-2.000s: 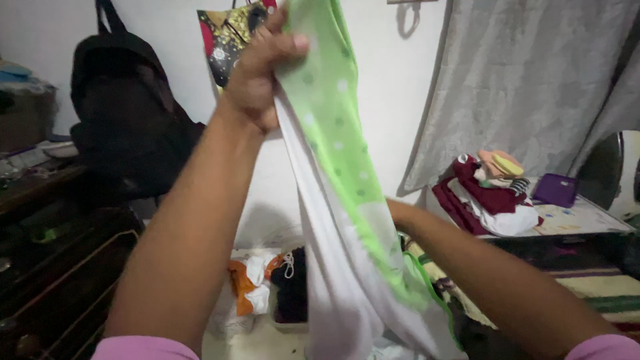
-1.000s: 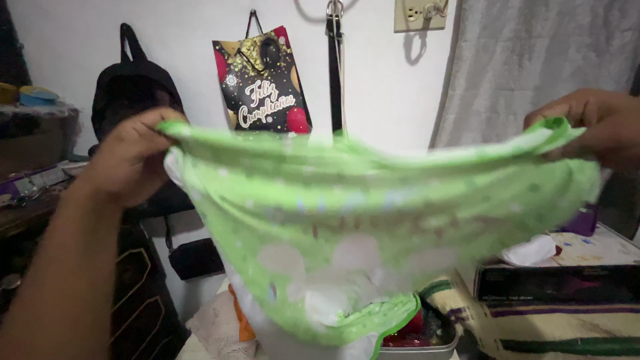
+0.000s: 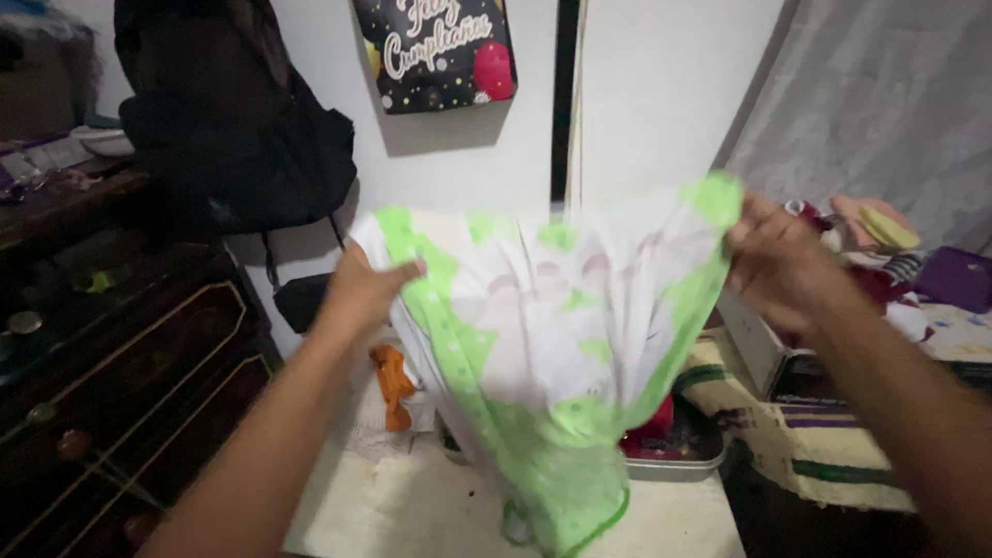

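A green and white printed cloth point(image 3: 558, 333), blurred by motion, hangs spread between my two hands. My left hand point(image 3: 376, 283) pinches its upper left edge, thumb on the near side. My right hand point(image 3: 775, 256) grips the upper right corner, where a green patch sticks up. The lower part of the cloth narrows and hangs over a pale tabletop point(image 3: 403, 511), ending in a dark green trim. Whether the cloth touches the tabletop I cannot tell.
Behind the cloth are a metal tray point(image 3: 682, 469) with red items and an orange and white cloth point(image 3: 395, 387). A black backpack point(image 3: 232, 132) and a gift bag point(image 3: 442, 54) hang on the wall. Dark drawers point(image 3: 132, 372) stand left; folded clothes point(image 3: 876, 240) and a striped woven textile point(image 3: 821, 449) lie right.
The cloth hung lengthwise from my raised left hand two seconds ago, then was stretched wide between both hands. Now my hands are closer together and its lower part hangs down. The view has tilted down.
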